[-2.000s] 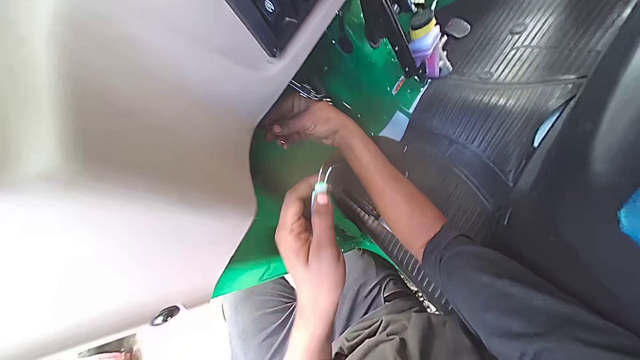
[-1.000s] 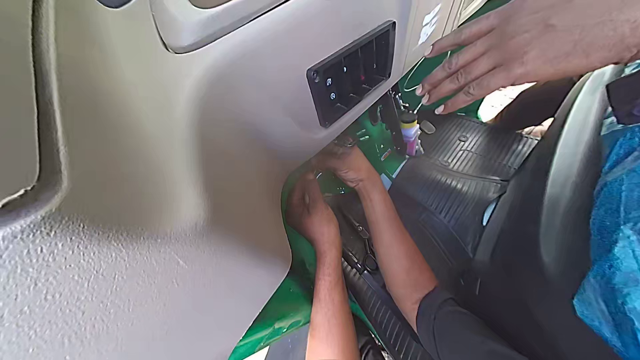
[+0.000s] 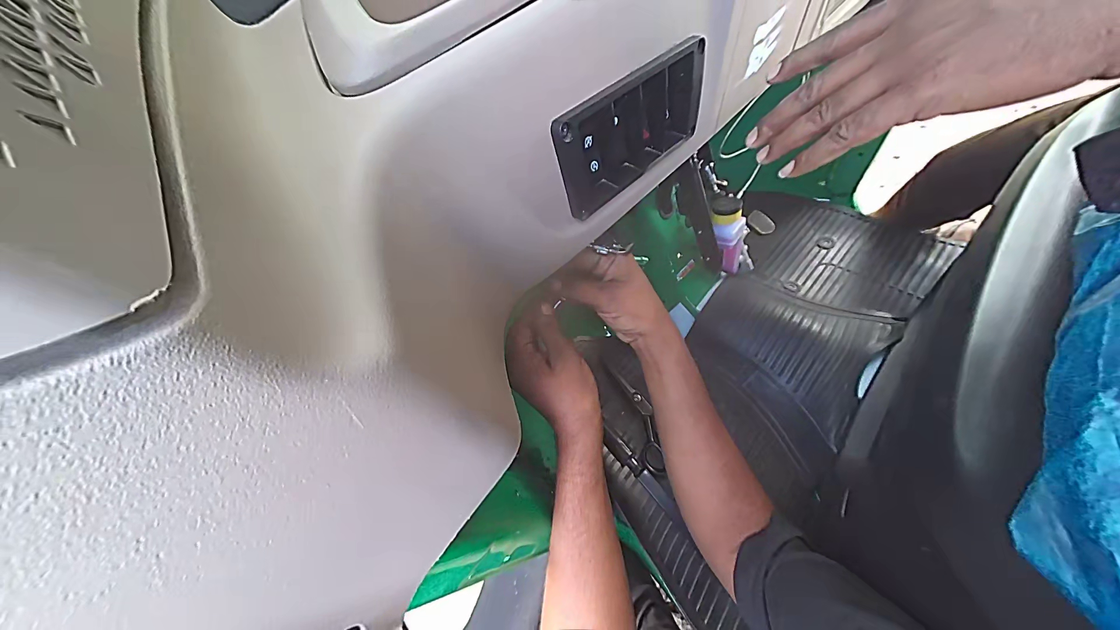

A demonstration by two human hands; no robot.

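Observation:
My left hand (image 3: 553, 372) is raised under the lower edge of the beige dash panel (image 3: 420, 289), with its fingers bent. Just right of it is my right hand (image 3: 617, 297), its fingers curled towards the left fingertips and partly in shadow under the panel. A tiny bright spot shows between the fingertips, but what they hold is too small and dark to tell. Thin wires (image 3: 611, 248) show above my right hand. Scissors (image 3: 646, 429) with dark handles lie between my forearms, by the ribbed black sill trim (image 3: 669, 534).
Another person's hand (image 3: 910, 87) reaches in at the upper right, fingers spread, near a thin pale wire (image 3: 739, 149). A black switch panel (image 3: 630, 127) is set in the dash. Beyond stand a yellow-banded reservoir with pink fluid (image 3: 731, 236), a pedal (image 3: 761, 222) and a rubber floor mat (image 3: 787, 324).
My left hand, which held a small pale green connector with thin wires two seconds ago, has moved up beside my right hand under the panel. The other person's hand has come into view. The view has shifted.

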